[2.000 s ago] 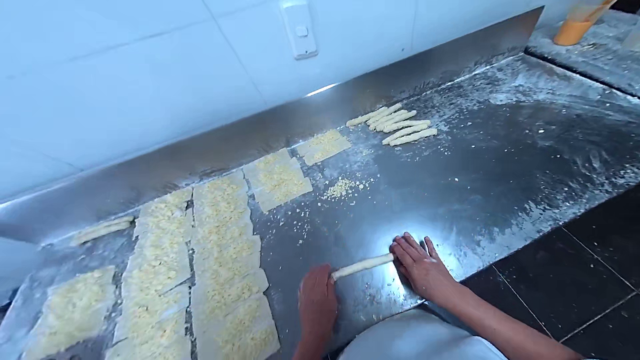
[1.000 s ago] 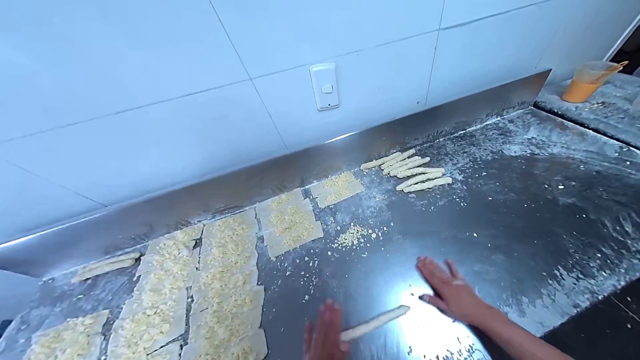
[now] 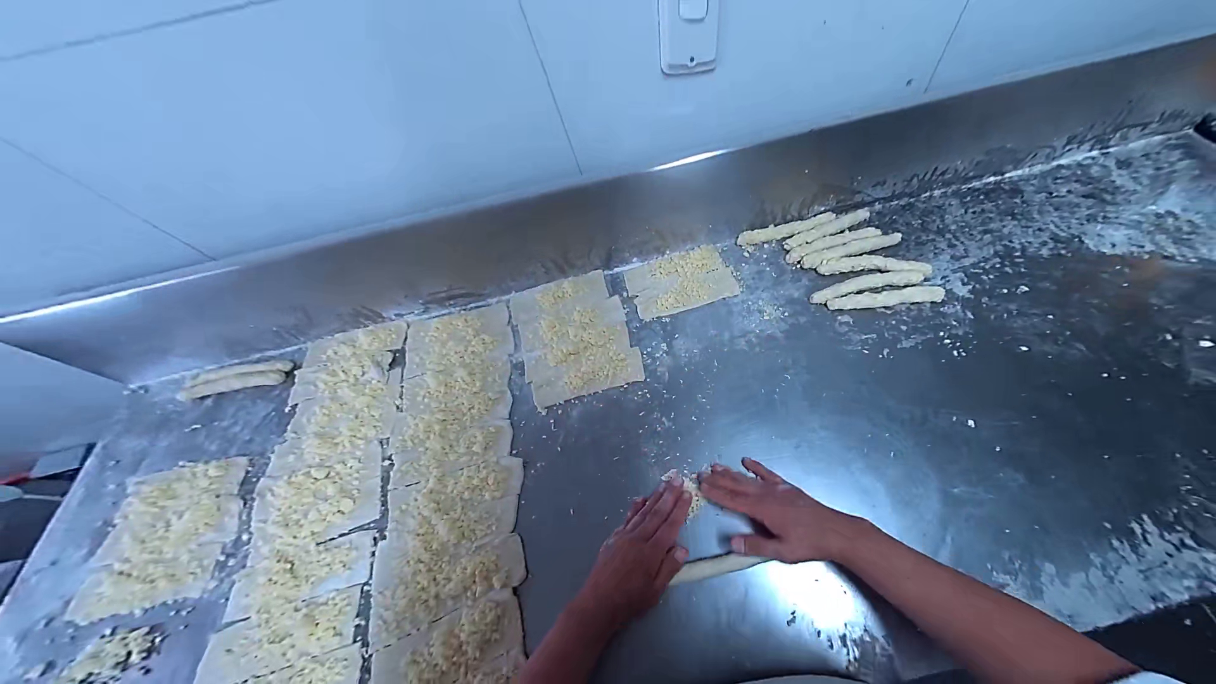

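Observation:
Between and just behind my hands lies a small patch of crumbly filling (image 3: 695, 496) on the steel worktop, partly covered by my fingers. My left hand (image 3: 646, 541) is flat beside it, fingertips at its left edge. From the right, my right hand (image 3: 774, 513) reaches over its other edge with fingers spread. A rolled dough stick (image 3: 717, 567) lies below both hands, its left end hidden by my left hand. Rows of flat dough pieces topped with crumbled filling (image 3: 451, 456) cover the left, with a shorter group (image 3: 579, 337) behind.
Several rolled dough sticks (image 3: 845, 256) lie at the back right, and a few more (image 3: 237, 378) at the far left. A steel backsplash (image 3: 456, 252) runs along the tiled wall, under a wall switch (image 3: 689, 38). Flour is scattered over the steel worktop (image 3: 1045, 408).
My hands were at the two ends of the dough stick, then lifted apart from it; now they are close together behind it, around the crumbs. The loose crumb pile is now gathered between them.

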